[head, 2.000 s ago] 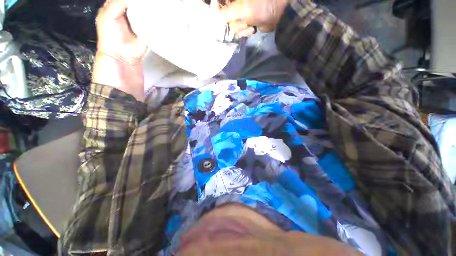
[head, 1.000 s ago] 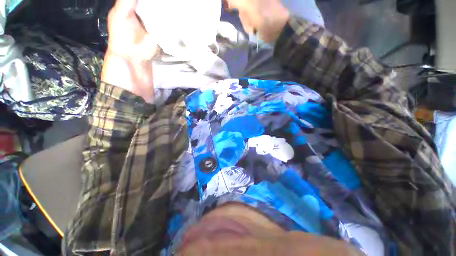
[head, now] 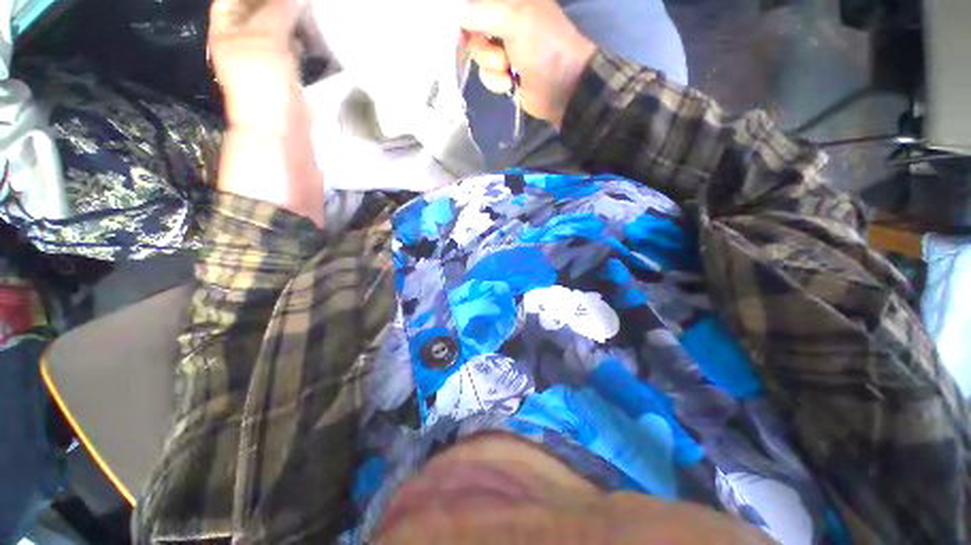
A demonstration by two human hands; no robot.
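A white garment piece [head: 383,53] is stretched between my hands at the top of the view, overexposed, with folds hanging down over my lap. My left hand [head: 256,53] holds its left side, and the fingertips are partly hidden by the cloth and the picture's top edge. My right hand [head: 527,48] pinches the cloth's right edge with bent fingers. A small dark thing shows at the right hand's fingers, too small to name. A thin loop of cloth edge hangs below that hand.
Shiny dark plastic bags [head: 117,170] lie at the left. A grey-brown panel with a yellow edge [head: 117,373] stands at lower left. Pale blue cloth [head: 948,298] is at the right edge. Dark metal legs [head: 873,138] and a pale surface [head: 950,75] are at upper right.
The white cloth has shifted and now hangs in open folds. My right hand has moved slightly left to the cloth's edge. My left hand has turned a little and moved up.
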